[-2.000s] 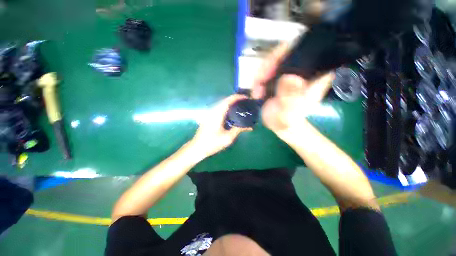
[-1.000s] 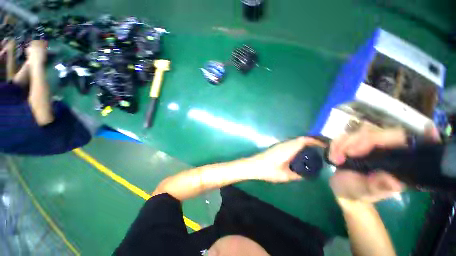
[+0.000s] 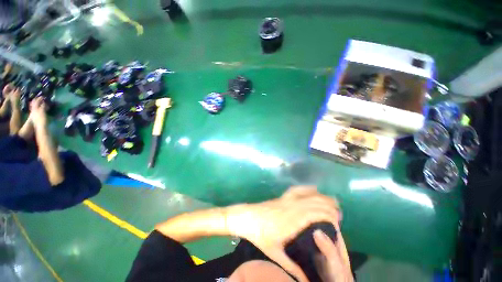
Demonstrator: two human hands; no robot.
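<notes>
My left hand (image 3: 275, 220) is low in the view, wrapped over a black housing (image 3: 309, 245). My right hand (image 3: 337, 259) is close against it at the right, with a finger across the black surface. Both hands hold the housing close to my body. The hands are partly blurred, and the housing's round end is hidden. No screwdriver can be made out. The white and blue screw feeder (image 3: 382, 114) stands ahead to the right, with its brass-coloured outlet block (image 3: 360, 139) at the front.
A hammer (image 3: 158, 132) lies left, beside a heap of wired subassemblies (image 3: 115, 104). A ribbed part (image 3: 240, 88) and a blue-silver piece (image 3: 213, 102) lie mid-bench. A clear-faced housing (image 3: 271, 32) stands farther back; others (image 3: 440, 172) are right. Another person (image 3: 44, 171) works at left.
The black screwdriver has left my right hand and the view. The housing is now lower, near my body, with both hands on it. The view has shifted, showing the whole feeder.
</notes>
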